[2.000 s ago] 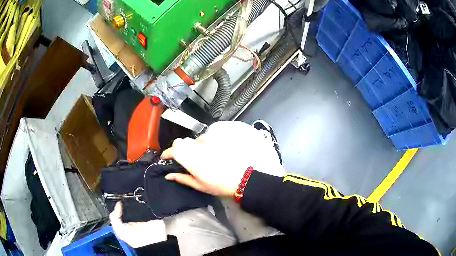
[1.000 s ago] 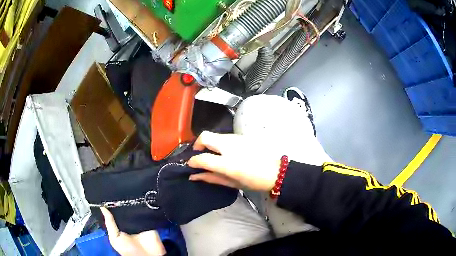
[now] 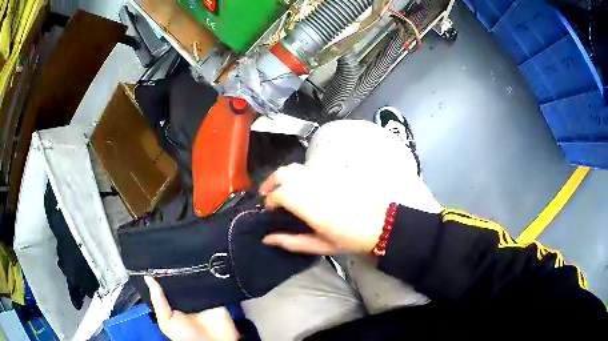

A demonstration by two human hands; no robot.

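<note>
A black bag piece lies across the wearer's light trousers, with a silvery zipper line, a metal ring and a thin pale curved cord. My right hand, with a red bead bracelet, pinches the bag piece's upper edge beside the orange-red nozzle guard. My left hand holds the lower left of the bag piece, its thumb near the zipper end; its other fingers are partly hidden. The guard's lower end is close to the bag's upper edge.
A green machine box and grey corrugated hose stand ahead. A brown carton and white bin are left. A blue crate is lower left; a large blue bin is right. Yellow material lies upper left.
Since the earliest frame, the view has come closer and the machine box has moved up out of it. Since the last one, the bag piece and both hands have shifted slightly right.
</note>
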